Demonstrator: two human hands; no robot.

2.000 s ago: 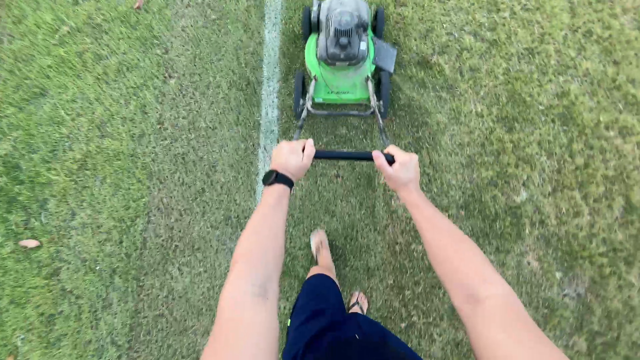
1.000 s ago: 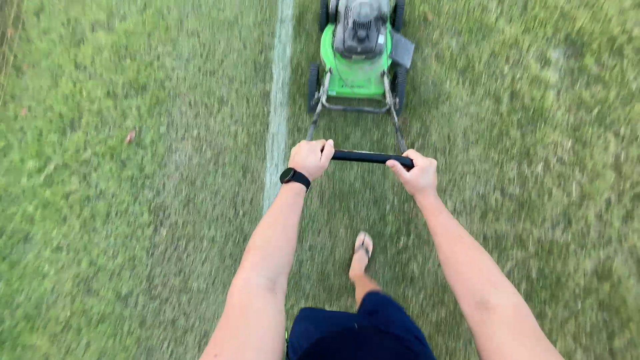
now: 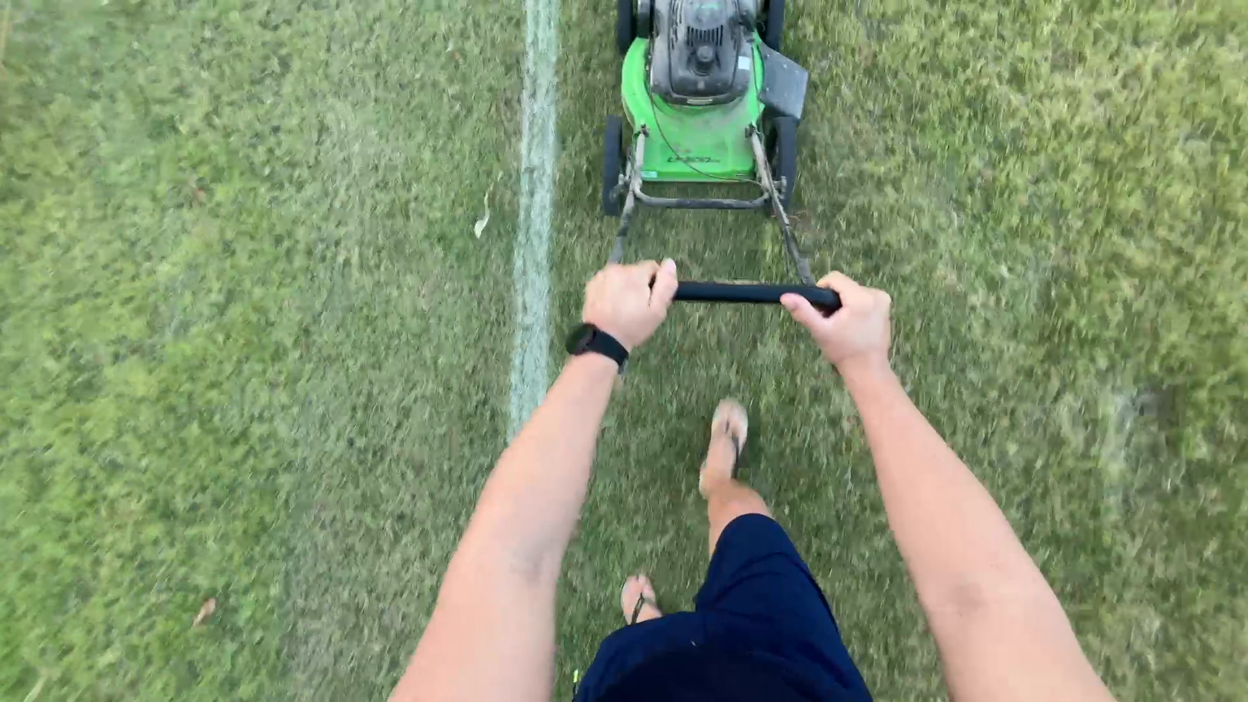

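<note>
A black padded handlebar [image 3: 736, 292] runs crosswise in front of me, joined by metal tubes to a green lawn mower [image 3: 692, 141] with a dark engine. My left hand [image 3: 631, 300], with a black watch on its wrist, is closed around the bar's left end. Around the right end my right hand [image 3: 846, 317] is wrapped, its thumb along the near side. The mower's rear wheels rest on the grass and its front is cut off by the top edge of the view. A grey flap sticks out at the mower's right side.
A pale painted line [image 3: 533, 214] crosses the grass just left of the mower. A light-coloured scrap [image 3: 482, 216] lies left of that line, and a brown leaf [image 3: 204, 612] lies at lower left. My feet in flip-flops [image 3: 726, 439] are on the grass behind the handlebar.
Both hands stay on the handlebar. The mower and I have moved over the grass beside the painted line; different leaves and scraps are in view. My feet have changed position.
</note>
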